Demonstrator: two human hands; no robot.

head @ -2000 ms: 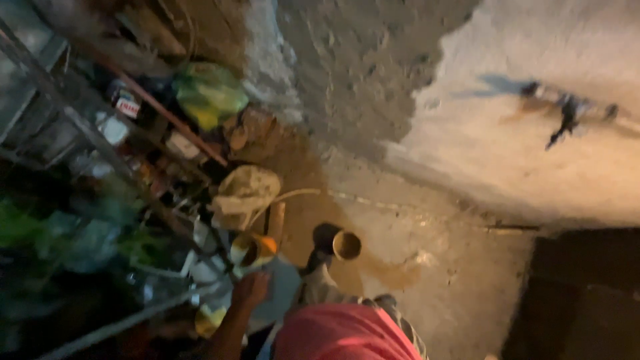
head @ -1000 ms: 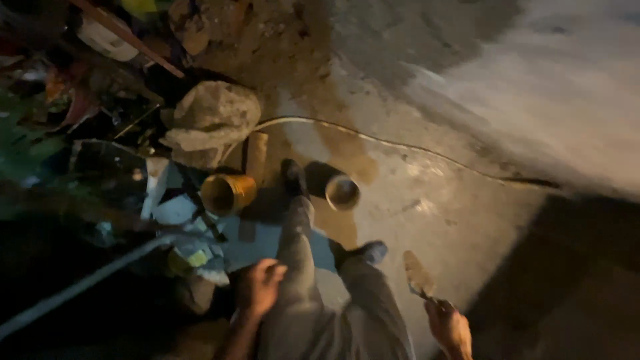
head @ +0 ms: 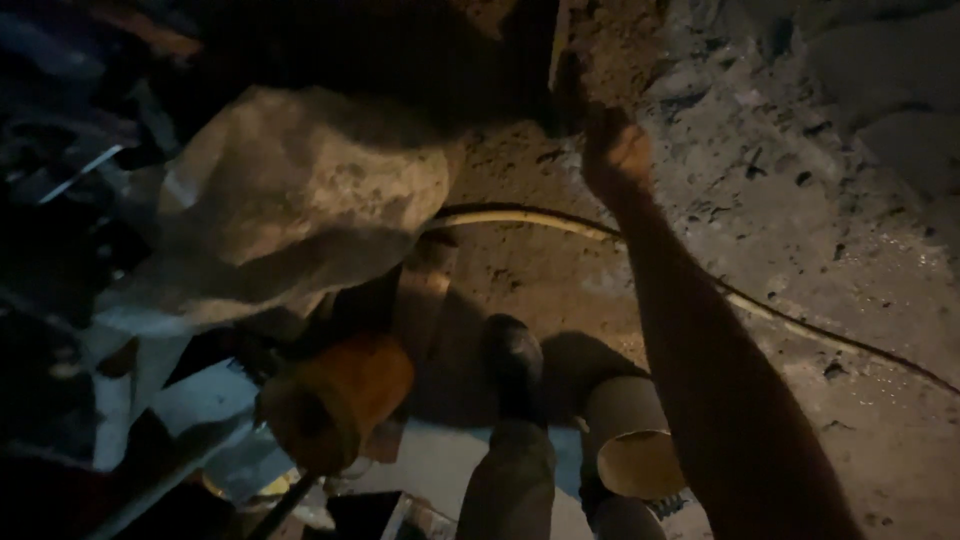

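My right hand (head: 619, 154) reaches forward at the upper middle, its forearm coming from the lower right. The fingers look curled beside a dark shape and a thin pale edge (head: 559, 45); shadow hides whether they hold it. To the left of the hand lies a crumpled, dirty sack (head: 322, 180). A pale hose (head: 517, 216) runs from the sack and passes beneath my forearm. An orange bucket (head: 382, 375) lies tilted at the lower left. Near my feet is a pale bucket (head: 634, 401), partly behind my forearm. My left hand is out of view.
My dark shoe (head: 514, 352) rests on the rough, dirt-covered ground (head: 840, 247). A flat wooden piece (head: 424, 292) lies between sack and shoe. Mixed debris and a pale sheet (head: 202, 397) fill the lower left, with a pole (head: 172, 476) crossing there. Deep shadow covers the upper left.
My right hand, which held a trowel at the lower right one second ago, now reaches forward near the sack. My left hand has left the view. The view has moved closer to the sack.
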